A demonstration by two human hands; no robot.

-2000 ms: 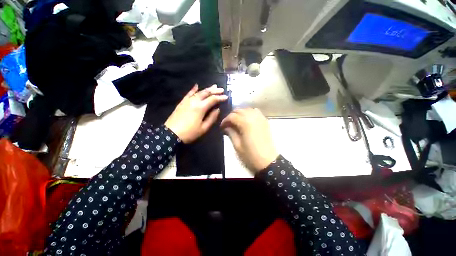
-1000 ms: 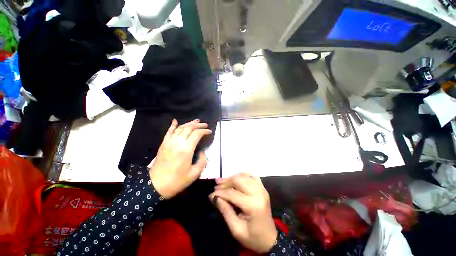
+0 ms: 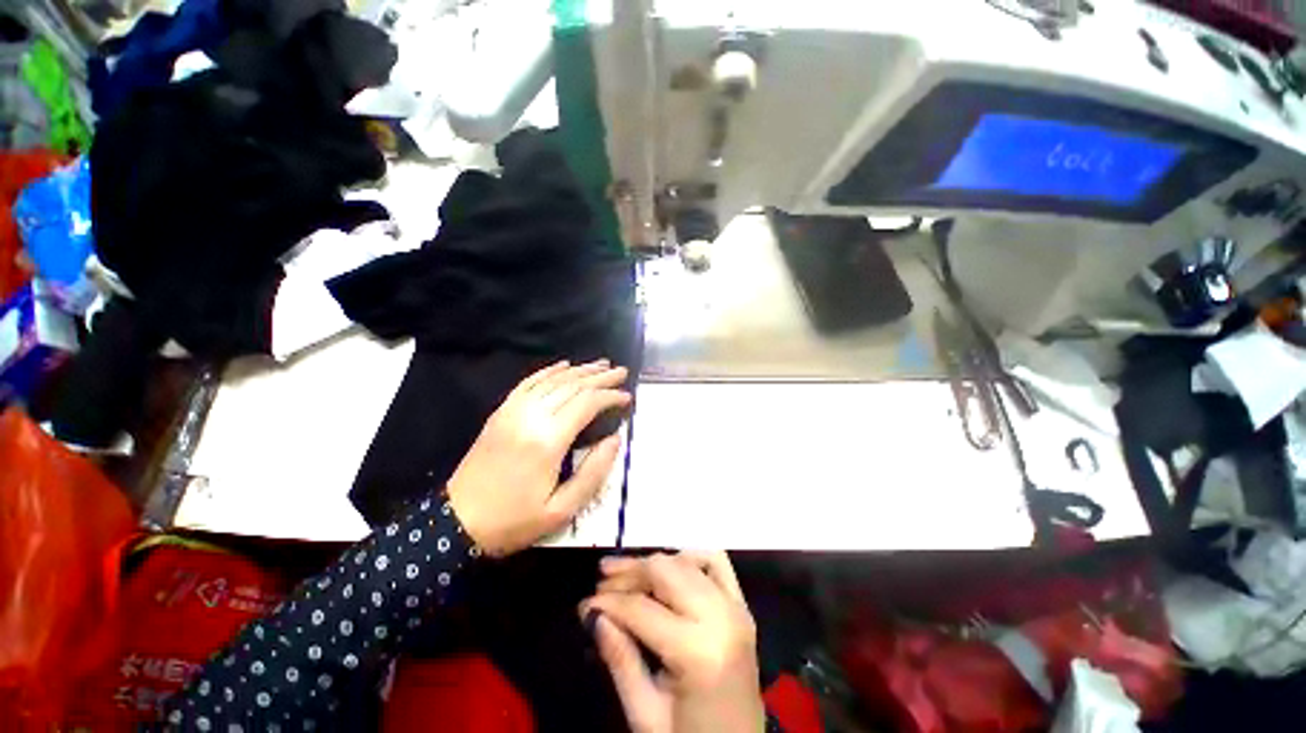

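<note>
A black garment piece (image 3: 487,287) lies on the white sewing table, its right edge running up to the needle area of the off-white sewing machine (image 3: 917,57). My left hand (image 3: 537,458) rests flat on the cloth, fingers spread a little. A thin dark line runs from the needle area down to the table's front edge. My right hand (image 3: 680,630) is just below that edge, fingers curled around a small dark bit at the fingertips, seemingly the end of the thin dark strip. The presser foot (image 3: 647,255) is small and unclear.
A dark flat rectangle (image 3: 845,272) lies on the machine bed, with scissors (image 3: 1060,504) and snips (image 3: 974,387) to its right. A black cloth heap (image 3: 201,186) is at upper left. A red plastic bag (image 3: 57,559) hangs at left. White scraps (image 3: 1239,594) lie at far right.
My right hand has moved from beside the needle area down past the table's front edge. My left hand has slid down the cloth, and the cloth's lower part has swung left.
</note>
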